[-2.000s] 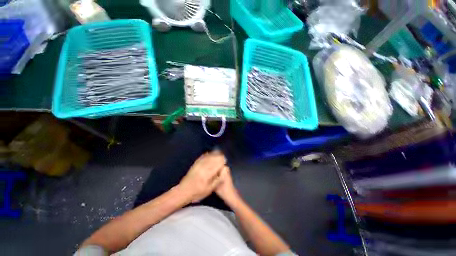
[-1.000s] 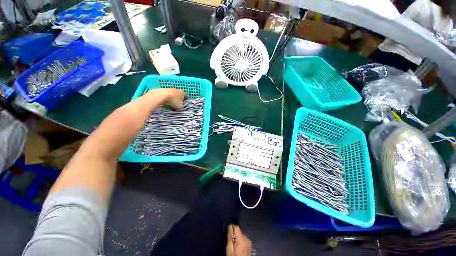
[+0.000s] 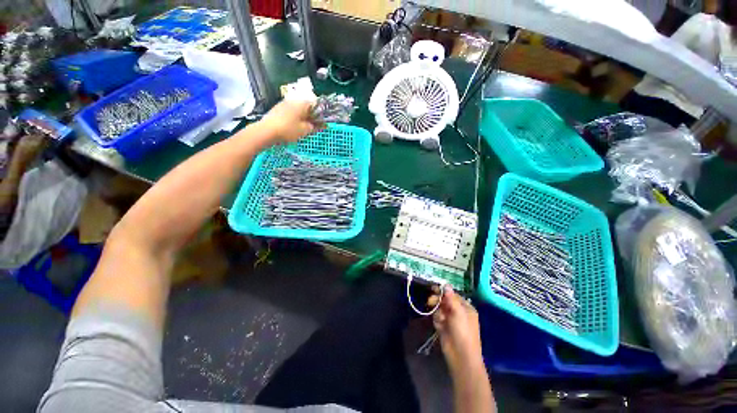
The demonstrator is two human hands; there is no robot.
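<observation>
My left hand (image 3: pixel 297 121) is closed on a fanned bunch of grey cable leads (image 3: pixel 335 107), above the back rim of the left turquoise basket (image 3: pixel 365 173), which holds many grey leads. My right hand (image 3: pixel 457 316) is at the front edge of the cream tester (image 3: pixel 432 239), beside its white cable loop (image 3: pixel 412 297). Its fingers are closed, and a few thin leads (image 3: pixel 429 345) hang below them. Fingertip contact with the tester or loop is unclear. More grey leads lie in the right turquoise basket (image 3: pixel 606 274) and loose behind the tester (image 3: pixel 388 195).
A white fan (image 3: pixel 416 105) stands behind the tester, with an empty turquoise basket (image 3: pixel 537 141) to its right. A bagged cable coil (image 3: pixel 683 290) is at right. A blue bin of leads (image 3: pixel 145 111) is at left. A grey frame bar (image 3: pixel 582 44) crosses the top.
My left hand has moved from inside the left basket to above its back rim, now with a bunch of leads. My right hand has risen from the lap to the tester's front edge.
</observation>
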